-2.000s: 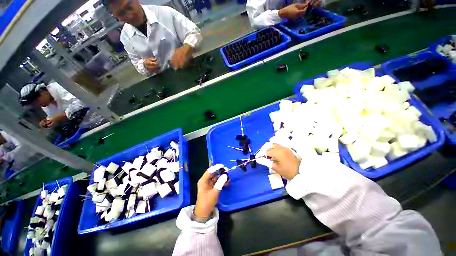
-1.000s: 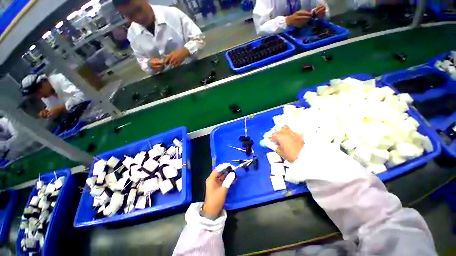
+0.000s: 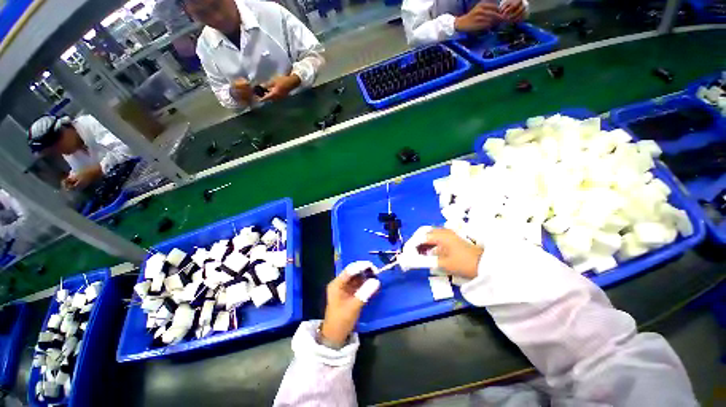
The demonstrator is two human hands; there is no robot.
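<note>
My left hand (image 3: pixel 343 300), with white finger cots, holds a black part (image 3: pixel 366 273) over the centre tray (image 3: pixel 398 304); a pale lead sticks out of it to the right. My right hand (image 3: pixel 446 253) holds a white block (image 3: pixel 419 248) at the end of that lead. Whether the block touches the black part is hidden by the fingers. A few black inserts (image 3: pixel 389 222) with thin leads lie in the centre tray. Loose white blocks (image 3: pixel 440 287) lie at its right side, below my right hand.
The supply tray (image 3: pixel 691 242) is heaped with white blocks at right. The output tray (image 3: pixel 293 296) of black-and-white assemblies is at left, another farther left. The green conveyor (image 3: pixel 350 167) carries scattered black parts. Across it people in white coats work by a tray of black parts (image 3: pixel 414 78).
My right hand has come back from the white blocks at the right with a block and now meets my left hand. Black parts on the belt have moved right.
</note>
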